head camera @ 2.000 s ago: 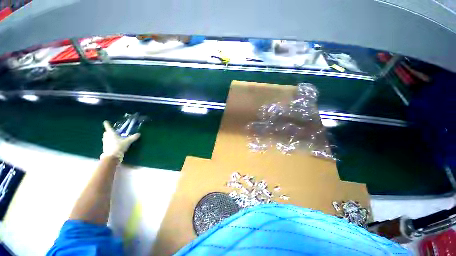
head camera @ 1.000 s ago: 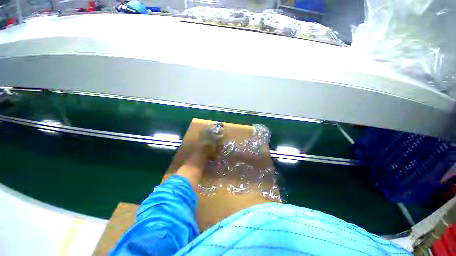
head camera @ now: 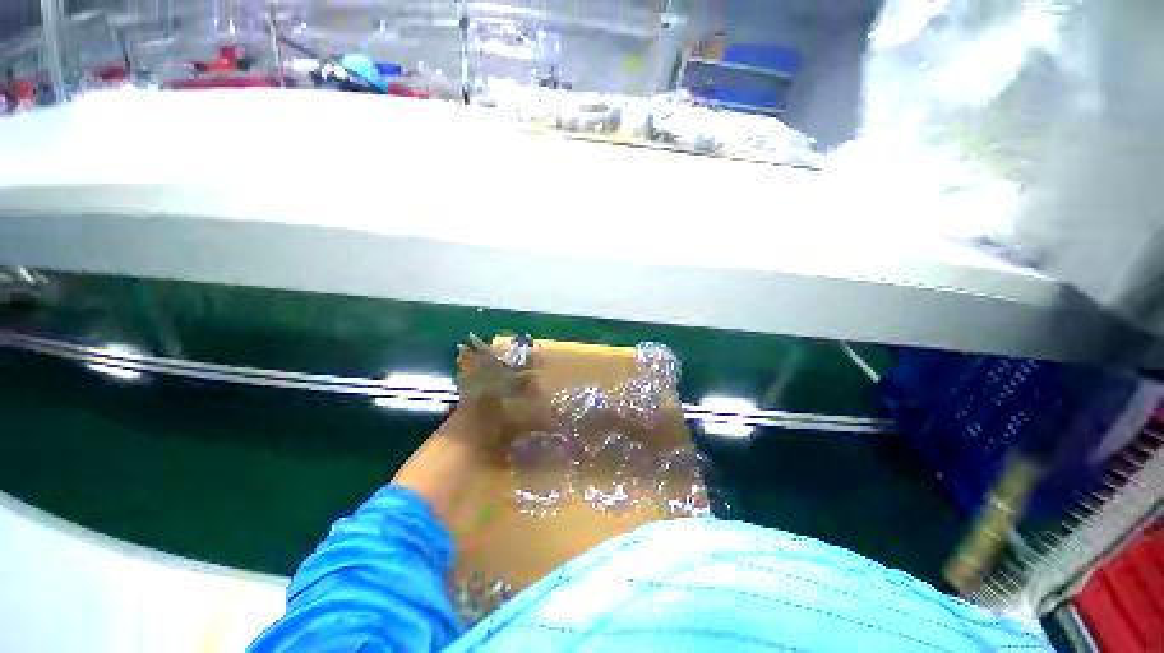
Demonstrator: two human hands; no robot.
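Observation:
My left hand (head camera: 495,385), in a blue sleeve, reaches to the far left corner of the tan cardboard (head camera: 523,542). It is shadowed and blurred. A small dark, shiny thing (head camera: 520,352) is at its fingertips; I cannot tell whether the hand holds it. Several clear plastic pieces (head camera: 610,495) lie clustered on the cardboard to the right of the hand, up to its far edge. Small metal bits (head camera: 480,594) show at the near left, partly hidden by my blue clothing. My right hand is not in view.
A white shelf (head camera: 421,191) spans the view above the green conveyor (head camera: 192,447). A white bench (head camera: 102,587) is at lower left. Blue crates (head camera: 964,415), a blurred tan object (head camera: 996,529) and a red tray (head camera: 1126,600) are at right. Clear plastic wrap (head camera: 970,115) is at upper right.
My left hand has moved from over the conveyor at left to the cardboard's far left corner. The view has tilted up; the screw dish has left the view and more of the shelf shows.

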